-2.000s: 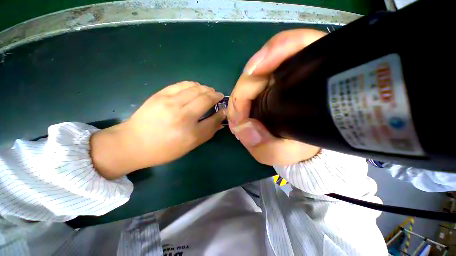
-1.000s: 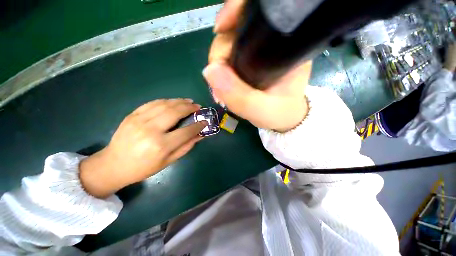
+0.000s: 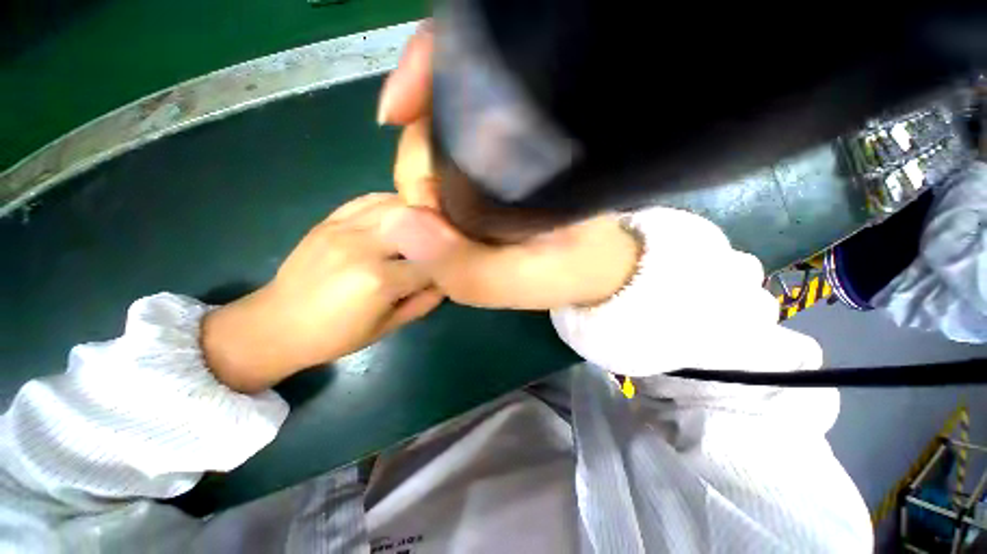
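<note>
My right hand [image 3: 520, 265] is wrapped around the electric screwdriver [image 3: 693, 97], a thick black cylinder with a blurred pale label, which fills the upper right of the view. My left hand [image 3: 336, 287] rests low over the green bench mat [image 3: 141, 260], its fingers bent together. The fingers of my right hand overlap the fingertips of my left hand. The watch housing and its battery are hidden behind the hands, so what my left fingers hold does not show. The driver's tip is hidden too.
A pale metal rail [image 3: 216, 97] curves along the mat's far side, with the green conveyor belt [image 3: 65, 65] beyond it. Clear trays of small parts [image 3: 893, 157] lie at the right. Another person's sleeve [image 3: 942, 260] is beside them. A black cord [image 3: 823, 377] crosses my right sleeve.
My right hand and the screwdriver have moved left onto my left fingertips. The housing and yellow-edged battery, seen a second ago, are now covered.
</note>
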